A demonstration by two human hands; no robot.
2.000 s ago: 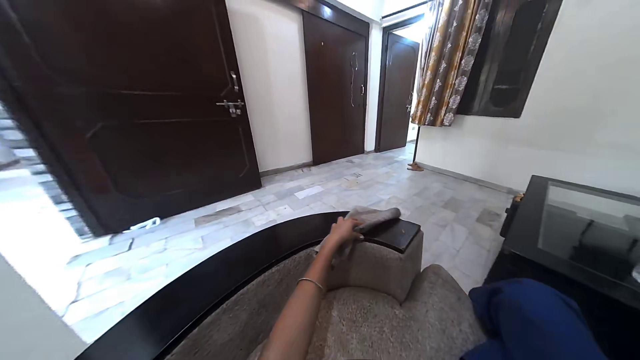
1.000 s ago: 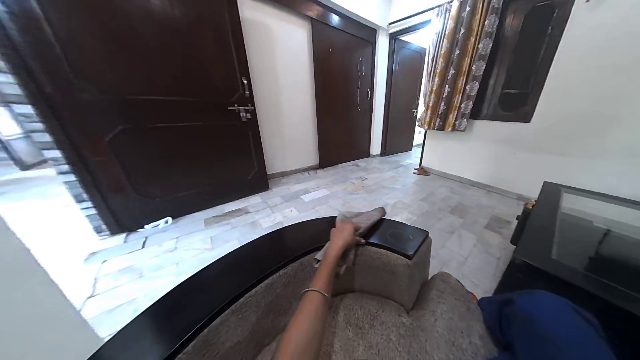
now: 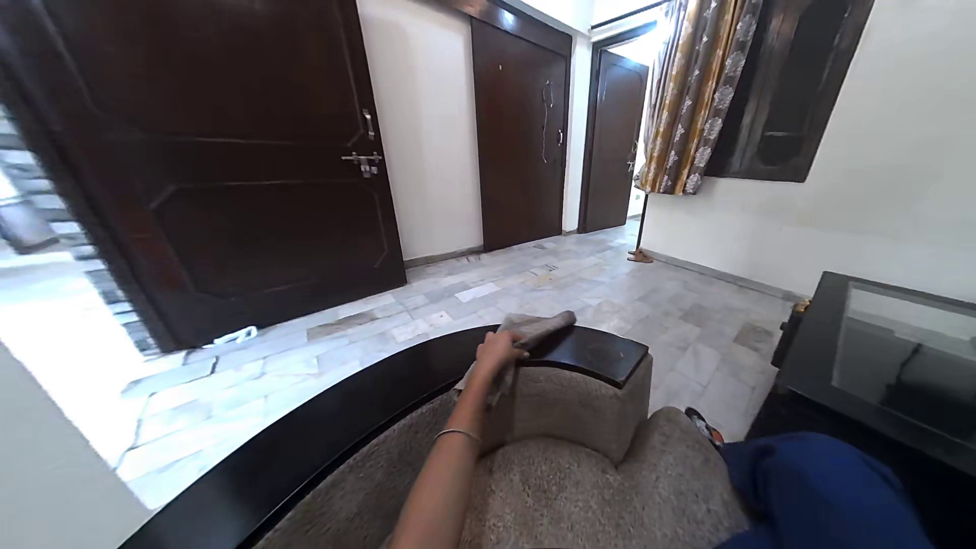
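My left hand [image 3: 499,352] presses a grey-brown cloth [image 3: 537,326] on the dark glossy wooden top rail [image 3: 412,366] of a curved sofa. One rolled end of the cloth points right over the rail; another part hangs down the inner side, over the brown textured upholstery [image 3: 568,404]. A thin bracelet [image 3: 457,434] is on the wrist. The squared end [image 3: 602,352] of the rail lies just right of the hand. My right hand is not in view.
A dark table with a glass top [image 3: 907,358] stands at the right, beside a knee in blue fabric [image 3: 823,480] and part of a shoe [image 3: 704,427]. Beyond the sofa are a tiled floor [image 3: 488,293], a dark wooden door [image 3: 252,168] and a patterned curtain [image 3: 686,99].
My left hand and the cloth have moved left along the wooden rail, away from its squared end. More of the rail's end shows now, and part of a shoe has come into view.
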